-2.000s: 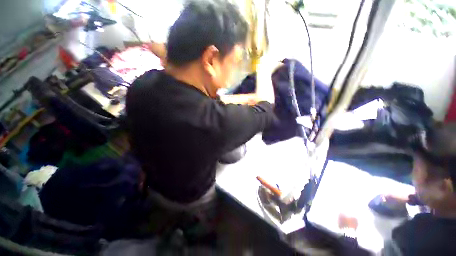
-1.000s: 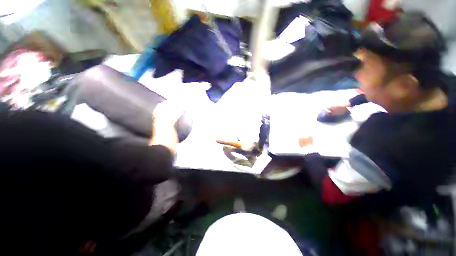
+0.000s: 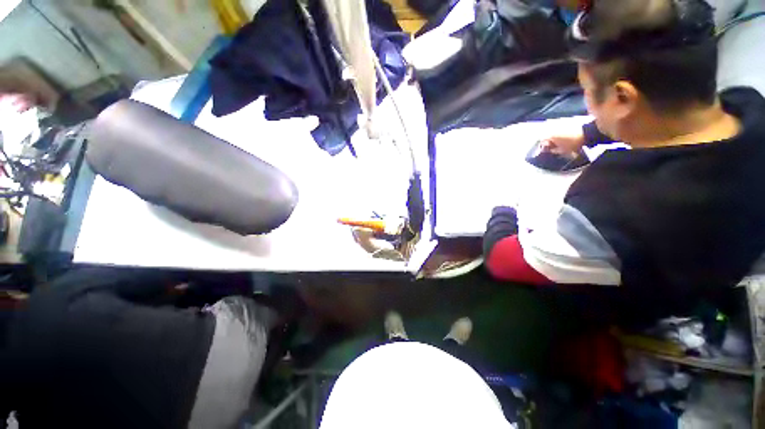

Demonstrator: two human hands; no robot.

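Neither of my hands is in view. My white-clad front and my shoes show at the bottom. Nearest in front of me is the white-topped pressing table [image 3: 319, 251]. A long grey rounded sleeve board [image 3: 193, 172] lies on its left part. An iron [image 3: 382, 241] with an orange handle stands at the table's front right corner, partly hidden by its hose and cloth. A dark navy garment [image 3: 268, 63] is heaped at the table's back.
A person [image 3: 663, 193] on the right holds a dark iron [image 3: 554, 156] on a second white table [image 3: 470, 180]. Black garments [image 3: 512, 75] lie behind it. Another person's dark back [image 3: 109, 352] is bent at the lower left. A pale post [image 3: 352, 50] and hoses hang over the tables.
The view has swung right and down. The coworker on the left has bent low and their hand has left the sleeve board. The person on the right still holds the iron.
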